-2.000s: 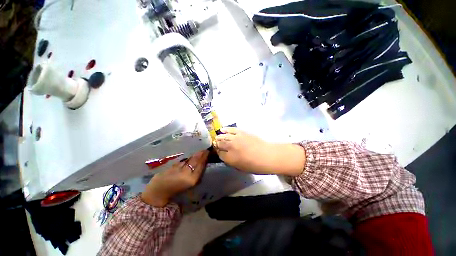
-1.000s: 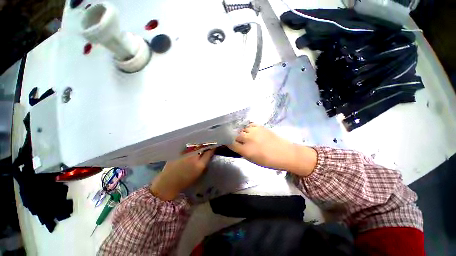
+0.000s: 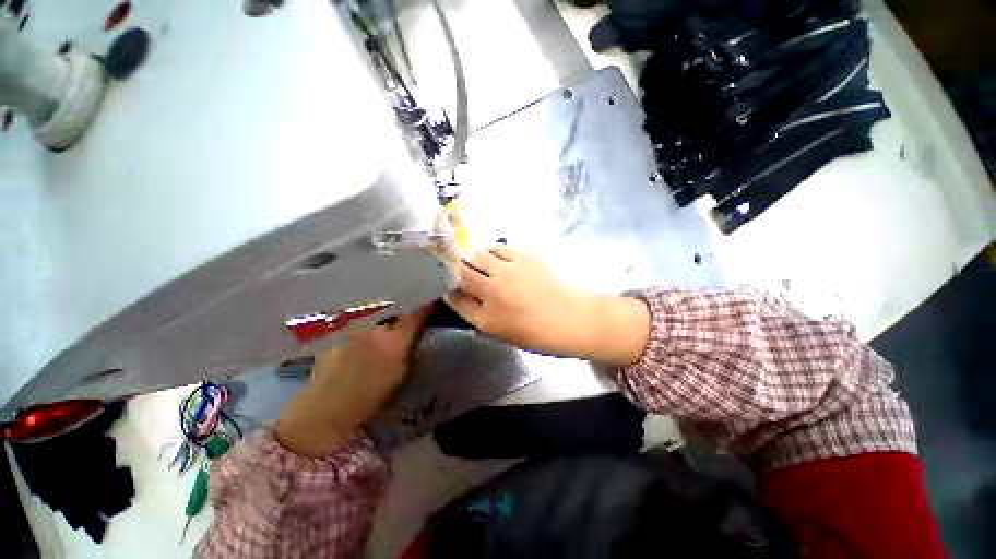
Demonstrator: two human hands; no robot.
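The white sewing machine head [image 3: 240, 164] covers the left and middle of the view, with a yellow part [image 3: 457, 227] at its needle area. A black fabric piece [image 3: 450, 317] lies on the metal bed between my hands, mostly hidden. My right hand [image 3: 524, 302] has its fingertips on it beside the yellow part. My left hand [image 3: 363, 375] holds its near left edge, its fingertips partly hidden under the machine head. Another black fabric strip [image 3: 541, 426] lies flat in front of my body.
A heap of black zippers [image 3: 754, 98] lies at the upper right. Black fabric pieces [image 3: 71, 475] lie at the far left, near a red disc [image 3: 55, 419]. A green-handled tool [image 3: 198, 491] and tangled thin cords [image 3: 204, 415] lie left of my left sleeve.
The camera view has shifted, so the needle area and yellow part show again after being hidden by the machine head. Both hands stay at the small black piece.
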